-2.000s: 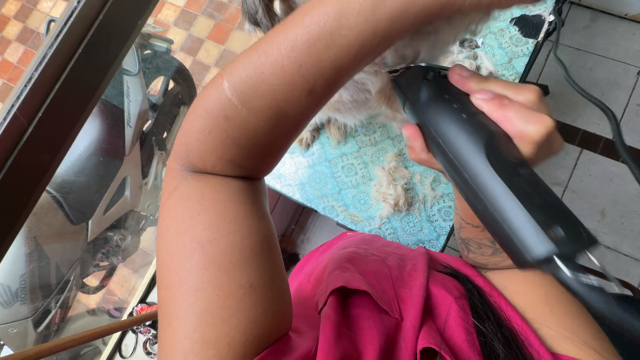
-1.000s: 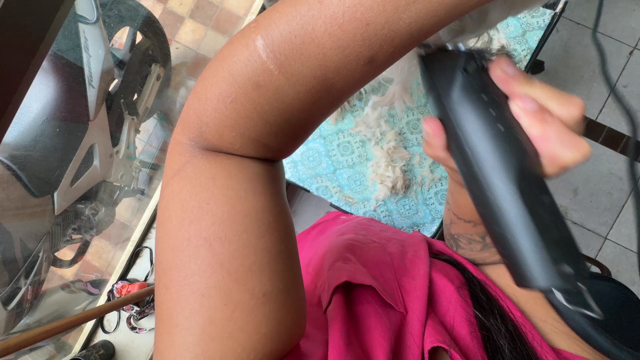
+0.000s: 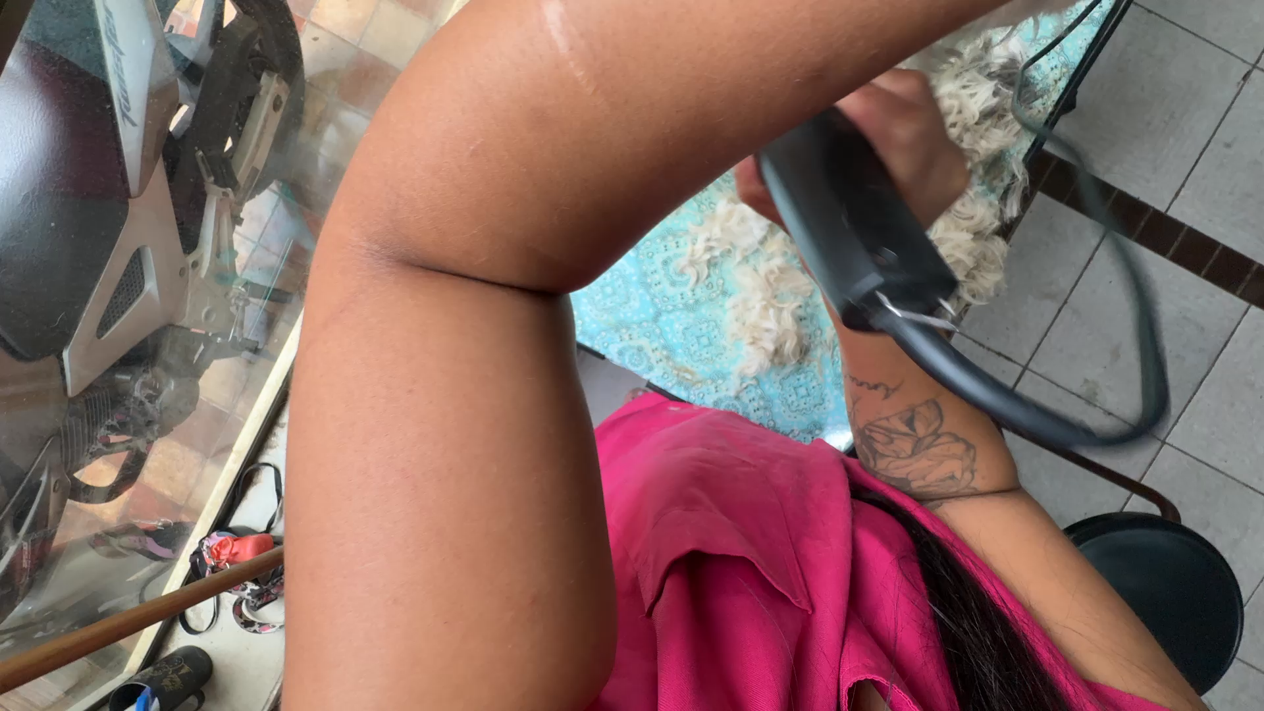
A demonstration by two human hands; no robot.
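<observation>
My right hand [image 3: 904, 148] holds a black electric hair clipper [image 3: 849, 222] by its body, with the cord end towards me. Its blade end is hidden behind my left forearm [image 3: 632, 109], which crosses the top of the view. My left hand lies beyond the top edge, out of sight. Cut clumps of pale fur [image 3: 770, 296] lie on a table with a blue patterned cover [image 3: 642, 331], and more fur [image 3: 978, 168] is beside my right hand. The furry animal is mostly or wholly hidden now.
The clipper's cord [image 3: 1150, 326] loops to the right over the grey tiled floor. A round black seat [image 3: 1160, 592] stands at the lower right. On the left, a motorcycle [image 3: 118, 197] shows behind glass. A wooden stick [image 3: 148, 617], a dark mug [image 3: 163, 681] and straps [image 3: 232, 553] are at the lower left.
My right hand and the clipper have moved left, partly behind my left forearm. The animal's legs, seen two seconds ago, no longer show. More cut fur and the round seat have come into view.
</observation>
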